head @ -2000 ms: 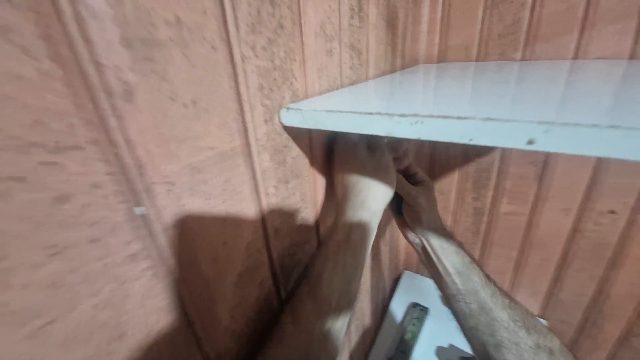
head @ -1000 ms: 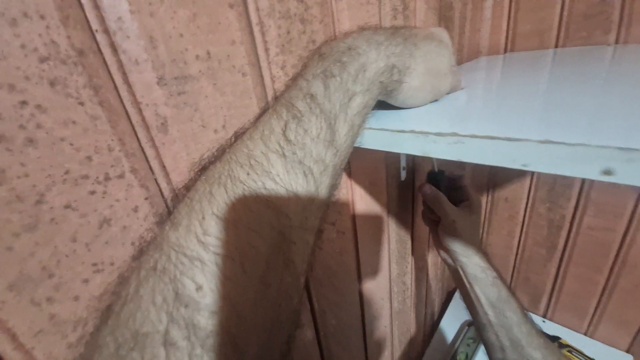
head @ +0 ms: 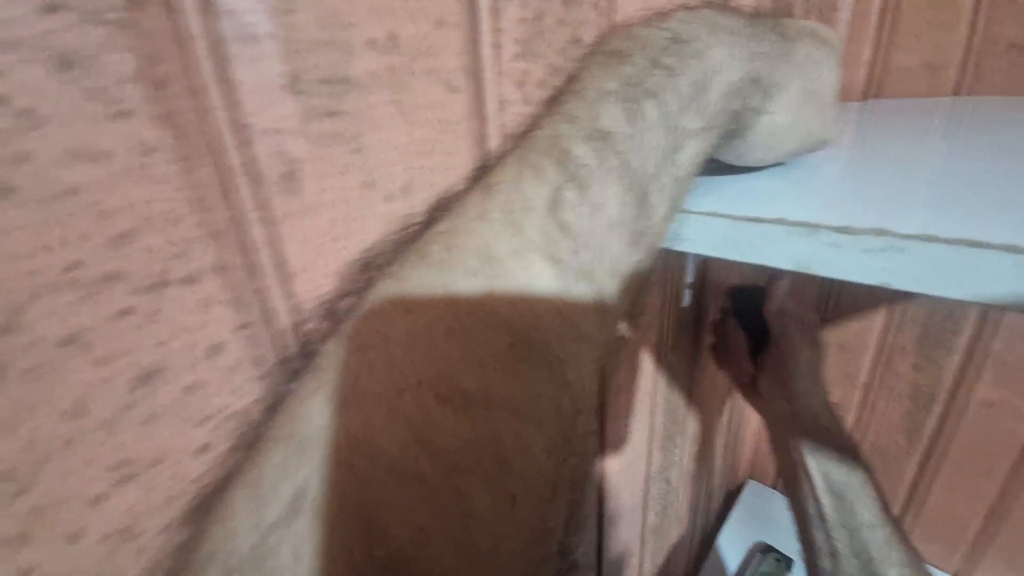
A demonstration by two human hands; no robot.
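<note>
My left hand [head: 788, 100] presses down on top of the white shelf board [head: 944, 172], near its left end; its fingers are out of sight behind the wrist. Below the board, my right hand [head: 760, 340] is closed around the black handle of a tool [head: 750, 316], which points up towards the underside. The tool's tip is hidden or blurred, so its kind cannot be told. A small pale bracket or strip [head: 688, 280] shows under the board, left of my right hand.
Ribbed reddish wall panels [head: 384, 160] with dark specks stand to the left and behind. Lower down is another white board [head: 756, 520] with a greenish, dark-edged object [head: 766, 560] on it. My left forearm crosses much of the view.
Two seconds ago both hands were together under the shelf board; my left hand has since moved onto its top. The dark tool handle shows in my right hand from one second ago.
</note>
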